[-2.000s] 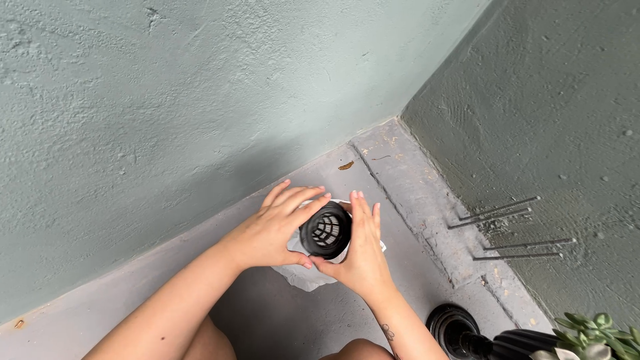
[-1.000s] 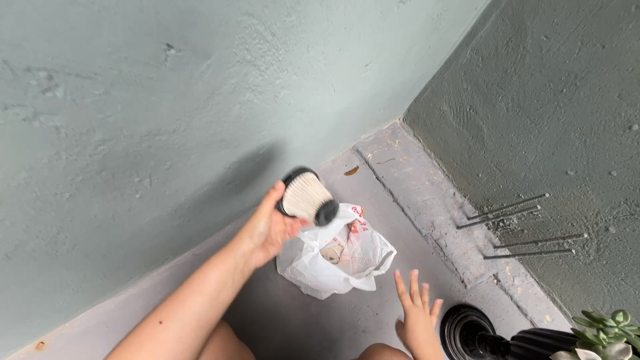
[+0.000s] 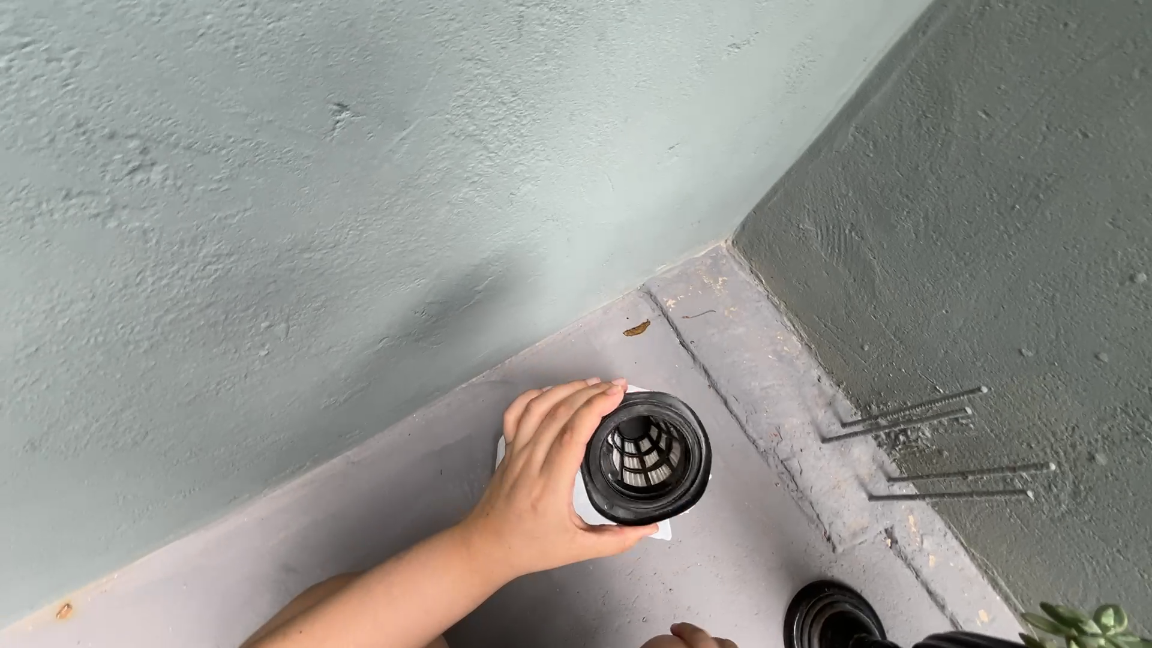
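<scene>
My left hand [image 3: 549, 477] grips a vacuum filter [image 3: 646, 457] with a black rubber rim and a black inner cage over white pleats. The filter's open end faces up toward me, fingers along its upper left side and thumb beneath. Behind the filter, white edges of a plastic bag [image 3: 664, 531] show; the rest of the bag is hidden by the hand and filter. Only the fingers of my right hand [image 3: 697, 635] show at the bottom edge, low and right of the filter; what they do cannot be told.
Rough green walls meet at a corner above the grey floor [image 3: 621, 576]. Several metal rods [image 3: 963, 472] stick out low at the right. A black round base [image 3: 832, 616] stands at the bottom right beside a succulent plant [image 3: 1093, 625]. A dry leaf [image 3: 636, 328] lies near the wall.
One second ago the filter was tilted with its pleats showing above the bag; now its open rim faces me and covers most of the bag. My right hand has moved down and left.
</scene>
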